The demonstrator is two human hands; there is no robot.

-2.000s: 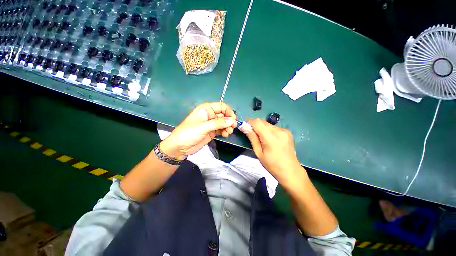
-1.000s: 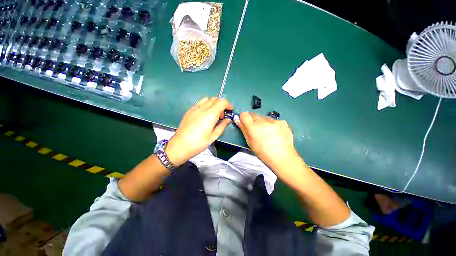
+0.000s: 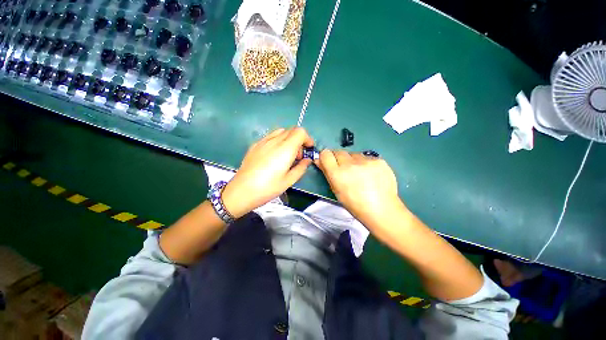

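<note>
My left hand (image 3: 269, 167) holds a small black part (image 3: 308, 153) between thumb and fingers over the bench's near edge. My right hand (image 3: 359, 182) meets it from the right, its fingertips at the part, with a small whitish spot there. Whether the right fingers hold a separate tiny piece cannot be told. A loose black part (image 3: 347, 137) lies on the bench just beyond the hands. Another black part (image 3: 371, 154) lies behind my right hand, partly hidden by it.
A clear blister tray (image 3: 184, 108) with rows of black parts is at the left. A clear bag of brass pieces (image 3: 264, 66) lies beside it. White paper (image 3: 425, 106) lies right of centre. A crumpled tissue (image 3: 521, 123) and a white fan (image 3: 588, 93) with a cord are far right.
The hands have closed in around the black part, and the right hand has turned more knuckles-up, covering more of the loose part behind it. The camera view has shifted slightly.
</note>
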